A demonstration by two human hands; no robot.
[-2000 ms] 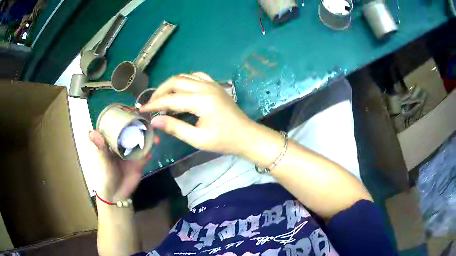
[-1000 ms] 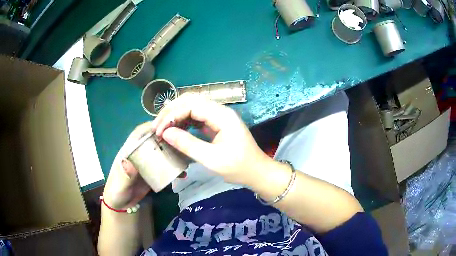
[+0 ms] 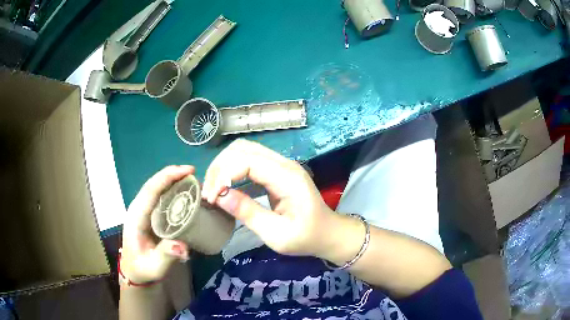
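Note:
My left hand (image 3: 150,231) holds a beige cylindrical fan module (image 3: 209,228) above my lap, its spoked ring face (image 3: 179,209) turned up towards me. My right hand (image 3: 269,194) is at the module's right side, thumb and forefinger pinching a small red wire (image 3: 224,191). Just beyond, a body shell (image 3: 265,117) lies on the green mat with its open handle trough pointing right and a ribbed grille (image 3: 204,127) inside its cup. A second body shell (image 3: 167,81) lies behind it, trough pointing up and right.
More shells (image 3: 120,61) lie at the far left, by a white sheet (image 3: 100,137). Several cylinders (image 3: 486,47) stand or lie at the back right. A large carton (image 3: 47,187) is at left. A parts carton (image 3: 528,181) and clear plastic bags (image 3: 540,244) are at lower right.
The module has turned from its side view so its spoked face shows. My right hand has moved slightly down and right with the wire. The nearest shell's cup is now uncovered.

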